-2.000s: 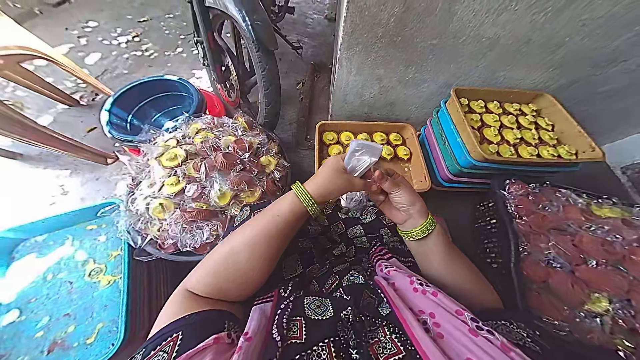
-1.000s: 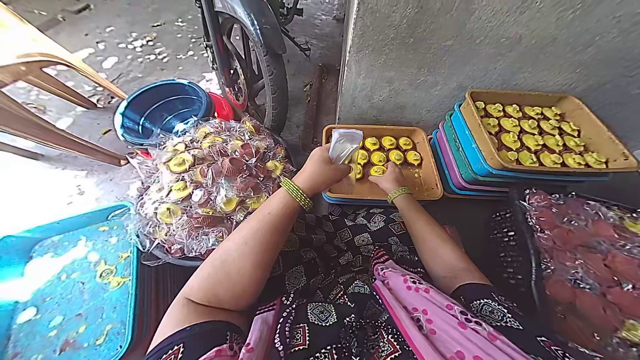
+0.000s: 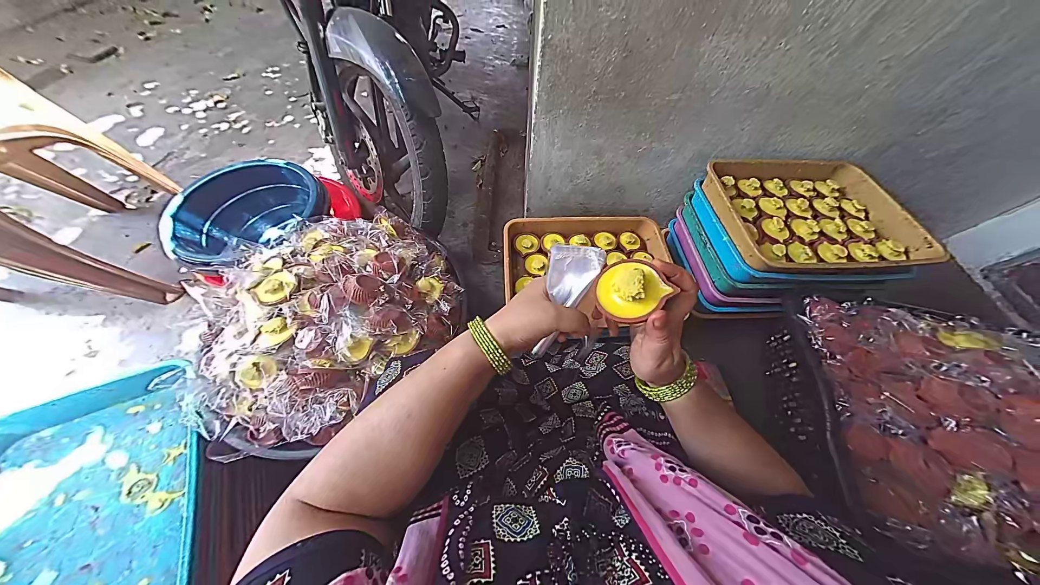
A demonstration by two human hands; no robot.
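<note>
My left hand (image 3: 540,317) grips clear plastic bags (image 3: 574,272) in front of my lap. Close beside them, my right hand (image 3: 665,325) holds a small clay lamp filled with yellow wax (image 3: 632,291), its yellow top facing up. Partly hidden behind both hands is a tan plastic tray (image 3: 585,223) with rows of similar yellow-filled lamps. On the left rises a large heap of lamps wrapped in clear plastic (image 3: 325,333).
A tan tray of lamps (image 3: 821,264) tops stacked coloured trays (image 3: 703,244) by the wall. Wrapped lamps (image 3: 934,414) lie at right. A blue tray (image 3: 193,487), blue tub (image 3: 244,203), plastic chair (image 3: 73,171) and motorcycle wheel (image 3: 398,146) are left and ahead.
One second ago my right hand was at the lamps in the near tray; now it is nearer my body, beside the bags, with a lamp in it. The left hand keeps hold of the bags.
</note>
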